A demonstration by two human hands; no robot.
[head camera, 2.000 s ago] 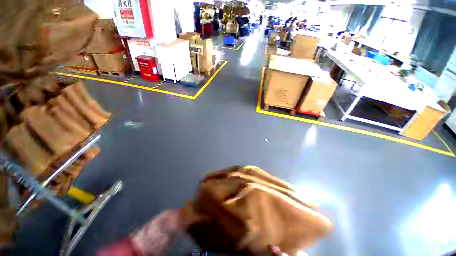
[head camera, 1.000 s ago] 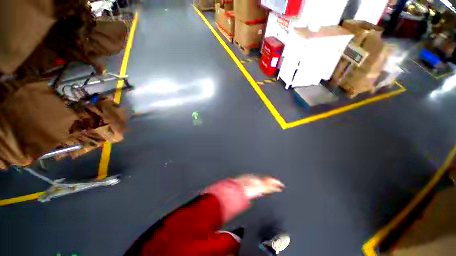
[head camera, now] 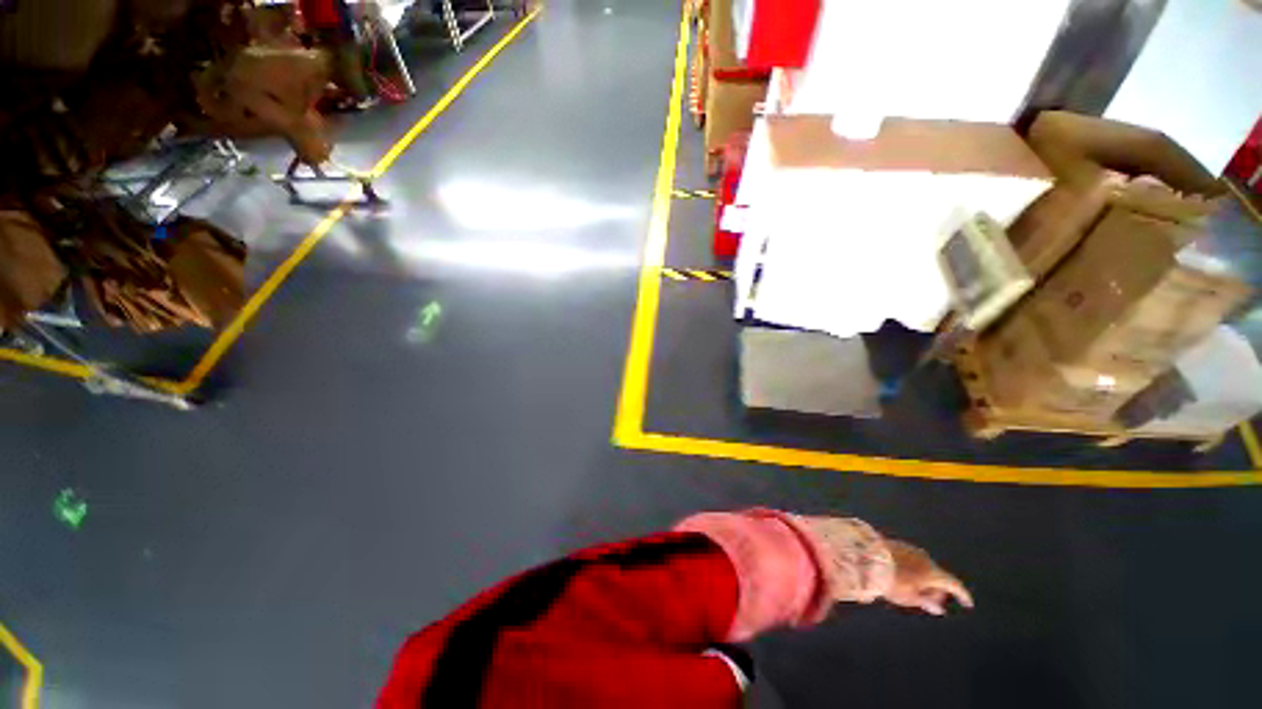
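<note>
My left hand point(head camera: 925, 579) is at the lower right of the head view, at the end of an outstretched arm. The arm wears a red sleeve with a black stripe and a pink patterned cover point(head camera: 782, 565). The hand looks bare and empty, with its fingers loosely apart over the grey floor point(head camera: 485, 485). My right hand is not in view. No bag is in my visible hand.
A rack of brown bags point(head camera: 97, 249) stands at the left. At the right are a white cabinet point(head camera: 844, 229), a grey platform point(head camera: 810, 371) and cartons point(head camera: 1107, 298) on a pallet, behind yellow floor lines point(head camera: 886, 463).
The view has turned left, so the cabinet and cartons show nearer. The brown bag held two seconds ago is out of view. My left arm has shifted right in the picture since one second ago.
</note>
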